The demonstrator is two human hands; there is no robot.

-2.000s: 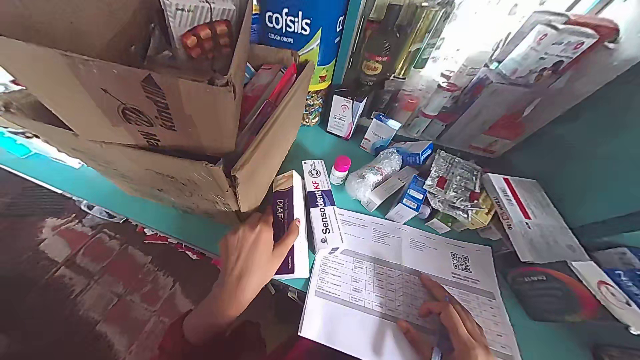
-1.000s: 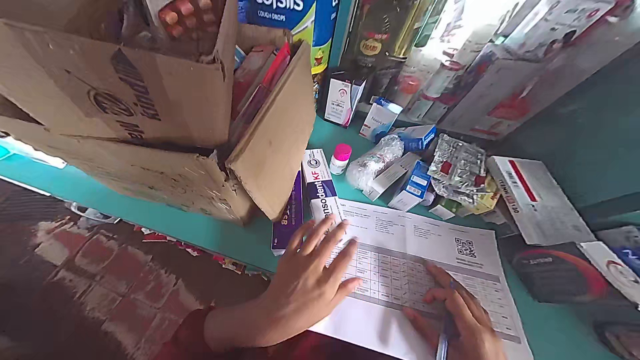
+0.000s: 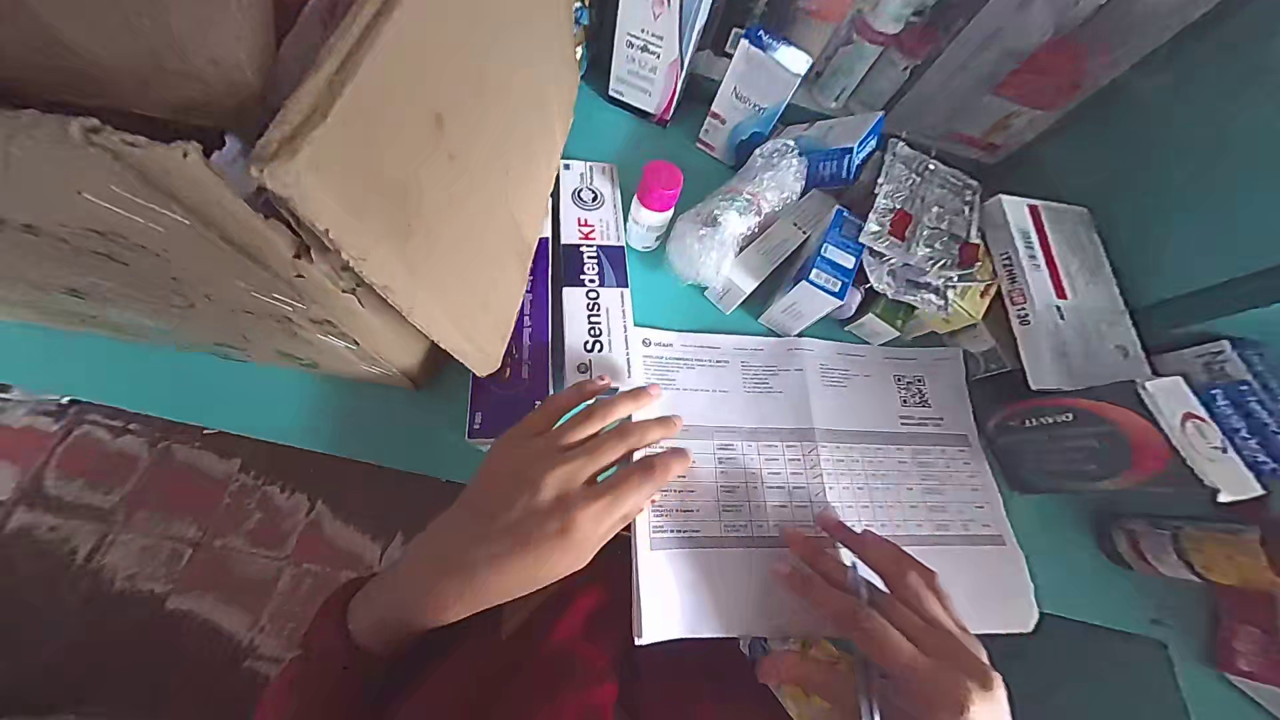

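A printed sheet with a table and a code (image 3: 740, 590) lies on the green counter. My left hand (image 3: 560, 490) rests with fingers spread at its left edge, the fingertips by the lower end of a Sensodent KF toothpaste box (image 3: 595, 290). My right hand (image 3: 890, 610), partly blurred, is over the sheet's lower right and holds a pen (image 3: 862, 620) between its fingers. Beside the toothpaste box, partly under a cardboard flap, lies a purple box (image 3: 512, 370). A small white bottle with a pink cap (image 3: 653, 205) stands above the sheet.
A large open cardboard box (image 3: 180, 250) fills the left. Behind the sheet are a plastic-wrapped item (image 3: 735, 215), a Nasivion carton (image 3: 750, 95), small blue-and-white cartons (image 3: 820, 270) and foil blister packs (image 3: 920, 220). At right lie a white carton (image 3: 1065, 290) and a black box (image 3: 1075, 440).
My left hand has gone from the purple box to the left edge of the sheet. My right hand stays over the sheet. The view has moved closer to the counter.
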